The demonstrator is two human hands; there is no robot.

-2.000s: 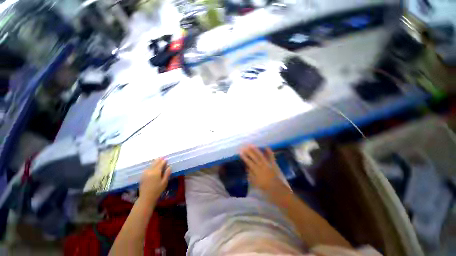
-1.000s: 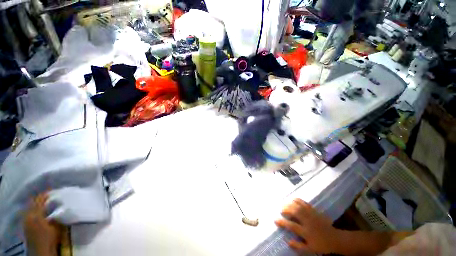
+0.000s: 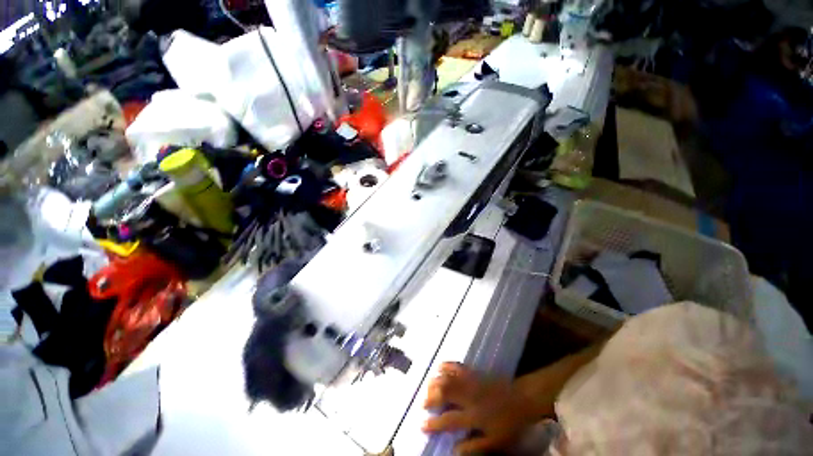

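The white sewing machine [image 3: 419, 183] lies across the white table [image 3: 209, 356], with dark fluffy cloth [image 3: 272, 347] around its needle end. My right hand [image 3: 472, 405] rests on the table's front edge, below the machine. Its fingers are a little apart and nothing shows in it. My left hand is out of the picture. Pale grey fabric panels [image 3: 120, 414] lie at the lower left, cut off by the edge. A small tan tab [image 3: 379, 451] sits at the bottom edge by the slot line.
A white perforated basket [image 3: 704, 258] with grey and navy pieces stands at right on cardboard. A black phone [image 3: 471, 256] lies beside the machine. Behind are a yellow-green bottle [image 3: 198, 189], a red plastic bag [image 3: 138, 303], a bundle of dark strips [image 3: 285, 233] and white bags [image 3: 258, 85].
The view has swung to the right. The machine and basket are now more central, and my left hand, earlier on the pale fabric, has left the picture. My right hand stays at the table edge.
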